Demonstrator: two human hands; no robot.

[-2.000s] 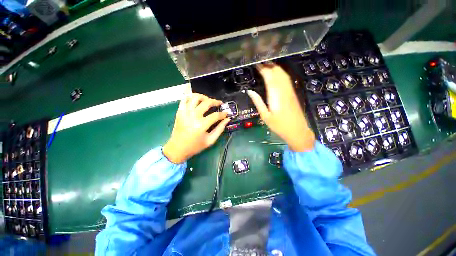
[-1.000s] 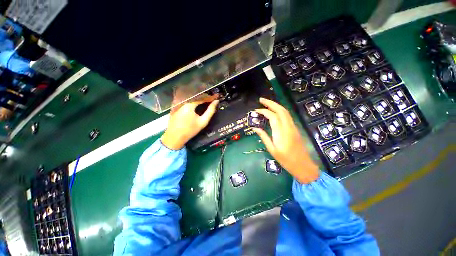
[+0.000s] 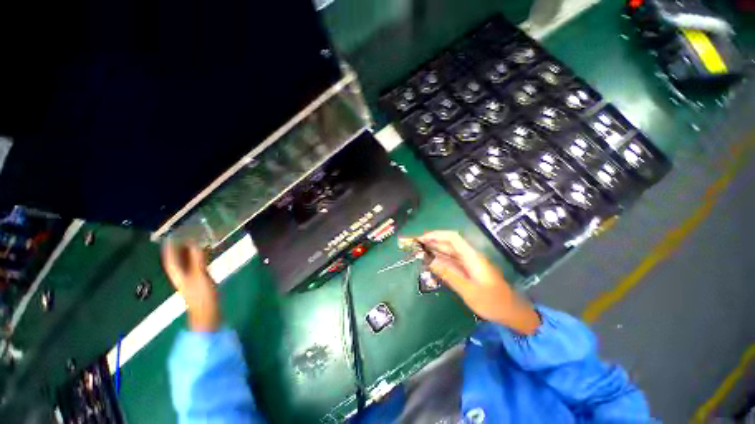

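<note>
My right hand (image 3: 476, 277) is in front of the black fixture box (image 3: 306, 252), its fingertips closed on a small camera module (image 3: 411, 244) seen nearly edge-on. A thin metal probe or tweezers (image 3: 401, 263) shows just below its fingertips. One module (image 3: 380, 317) lies on the green mat and another (image 3: 429, 281) lies close under my right hand. My left hand (image 3: 192, 277) is blurred, left of the box near the clear guard's lower end; whether it holds anything is unclear. The fixture nest (image 3: 319, 199) on the box is dark, its contents unclear.
The black hood (image 3: 165, 99) and clear guard (image 3: 273, 166) stand over the box's back. A large tray (image 3: 455, 195) of modules lies to the right. A cable (image 3: 351, 331) runs toward the bench edge. Loose parts and a second tray are at left; an instrument (image 3: 704, 54) is far right.
My left hand has left the fixture nest and moved left. My right hand has moved off the box's front with the module, which is now turned. The view has turned and shifted.
</note>
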